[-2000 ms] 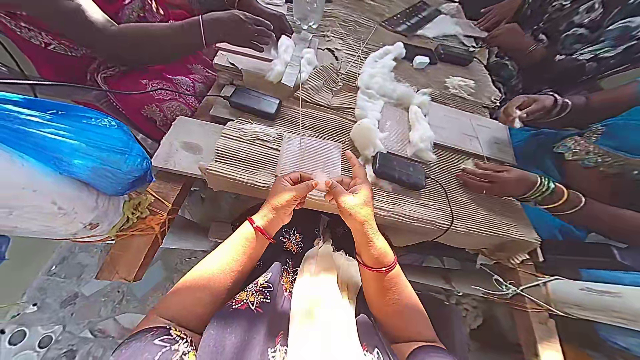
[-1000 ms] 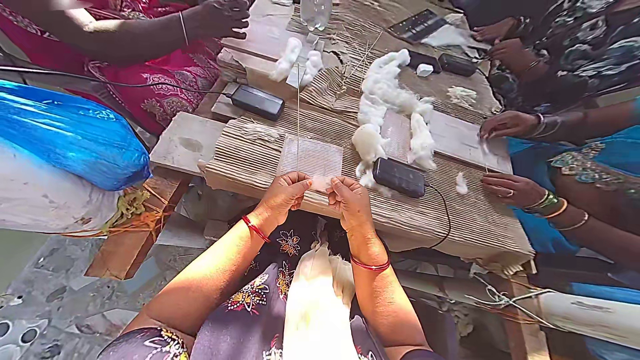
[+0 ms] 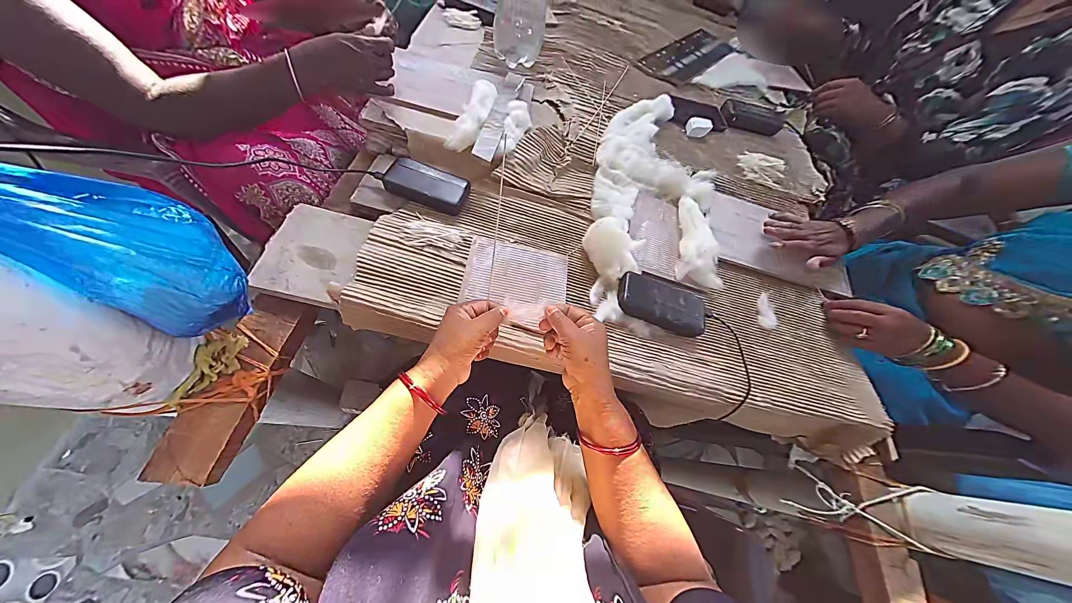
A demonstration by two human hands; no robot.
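Note:
My left hand (image 3: 471, 331) pinches the lower end of a thin stick (image 3: 500, 201), which rises over the corrugated cardboard. Beside it my right hand (image 3: 574, 337) has thumb and forefinger closed on what looks like a pale cotton wisp (image 3: 526, 313), stretched between both hands; its detail is washed out. Just beyond my fingers, a translucent ribbed sheet (image 3: 515, 272) lies on the cardboard (image 3: 402, 285). White cotton wool (image 3: 610, 247) forms a long strip to the right, near a black box-shaped device (image 3: 662, 303) with a cable. A pile of short pale sticks or wicks (image 3: 434, 234) lies at left.
Co-workers' hands are at upper left (image 3: 347, 63), upper right (image 3: 847, 105) and right (image 3: 871, 325). Another black device (image 3: 425, 186) trails a cable left. A plastic bottle (image 3: 519, 33) stands at the back. A blue plastic bag (image 3: 117, 243) bulges at left; a tied pole (image 3: 988, 523) lies lower right.
My hands, together two seconds ago, are now slightly apart. At right, a co-worker's upper hand has moved onto the pale board, and a small cotton tuft shows on the cardboard.

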